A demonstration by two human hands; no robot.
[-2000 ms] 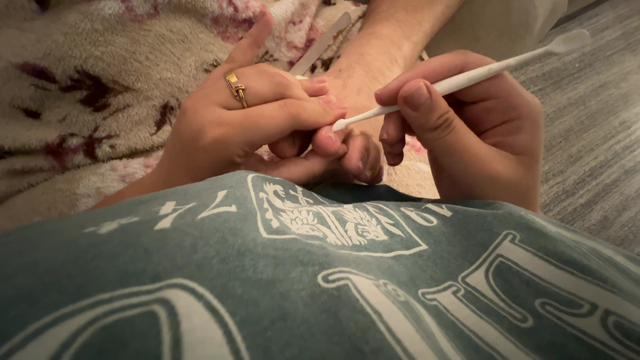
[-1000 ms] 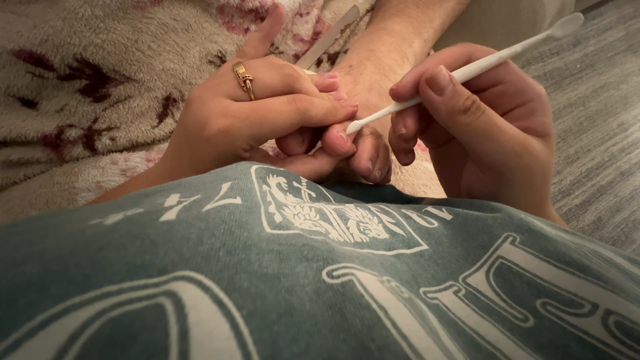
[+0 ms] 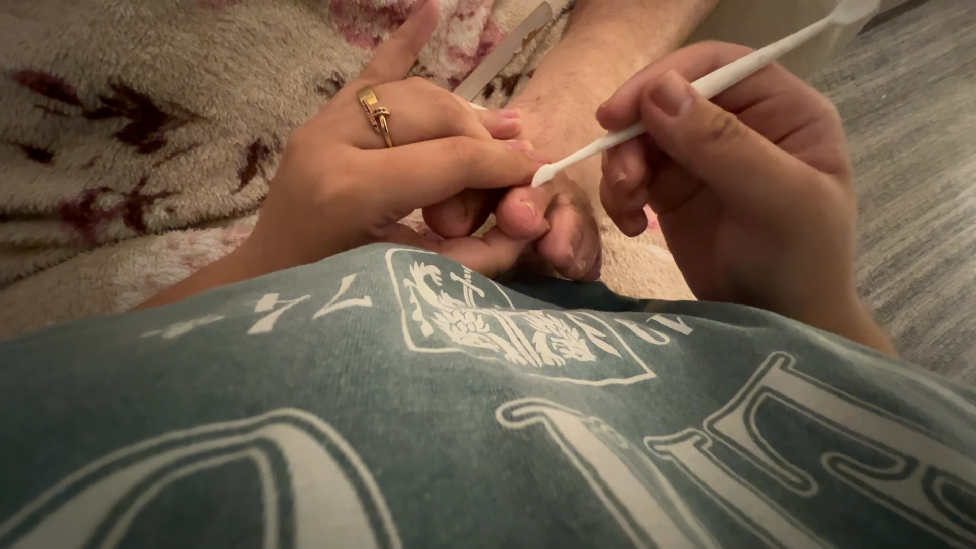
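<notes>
My left hand, with a gold ring on one finger, is closed around the toes of a bare foot. Its thumb side and fingertips hold one toe from above and below. In my right hand is a slim white cuticle pusher, gripped like a pen between thumb and fingers. The pusher's small flat tip rests at or just above the base of that toe's nail; exact contact cannot be told. Its other, wider end points up to the right.
A flat, greyish nail file lies behind my left hand on a fluffy beige blanket with dark red patches. A green shirt with pale print fills the foreground. Grey wood-look floor shows at the right.
The pusher's tip has shifted from over the toenail to nearer its base or the skin behind it. Both hands keep their holds.
</notes>
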